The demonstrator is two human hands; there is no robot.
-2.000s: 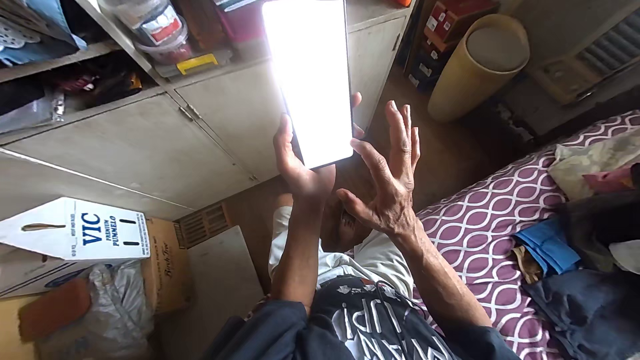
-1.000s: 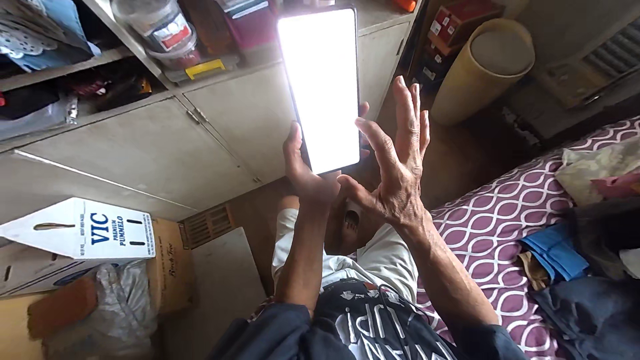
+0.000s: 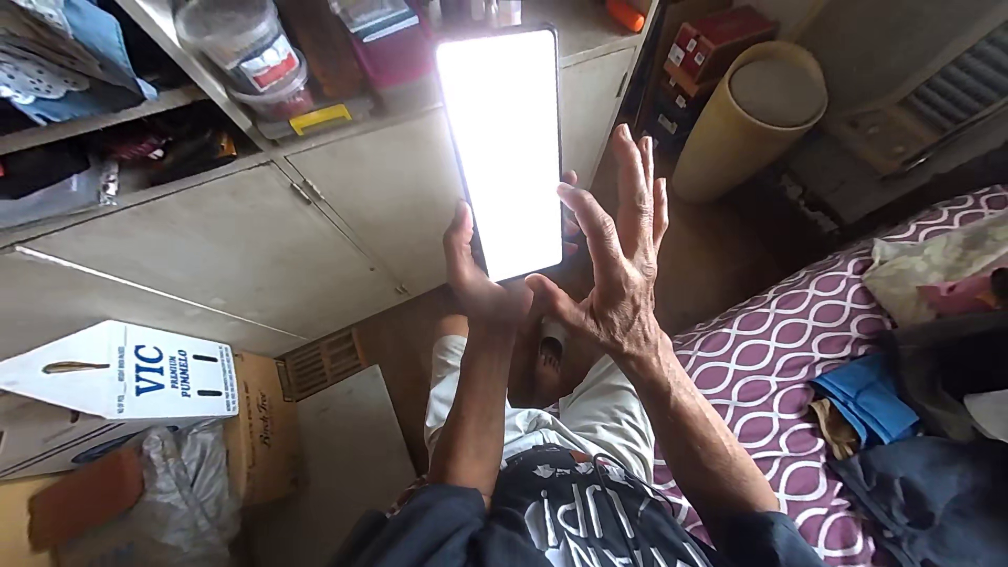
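Note:
My left hand [image 3: 488,276] grips a dark-edged smartphone [image 3: 508,157] from below, thumb along its left side and fingertips showing past its right edge. The phone stands upright in view, and its screen glows plain white, so nothing on it can be read. To the right of the phone is my right hand [image 3: 618,260], fingers spread and holding nothing. Its bent index fingertip is at the phone's right edge; whether it touches cannot be told. The right thumb tip lies near the phone's lower edge, beside the left palm.
Cabinet doors [image 3: 370,189] and shelves with plastic tubs [image 3: 244,47] lie ahead. Cardboard boxes [image 3: 264,425] and a plastic bag [image 3: 189,472] are at left. At right is a purple patterned bedcover [image 3: 756,378] with clothes [image 3: 937,488]; a tall cylindrical bin [image 3: 748,126] stands beyond.
Two seconds ago my right index fingertip was lower, near the phone's bottom right corner; now it is higher along the right edge. My left hand keeps its hold on the phone.

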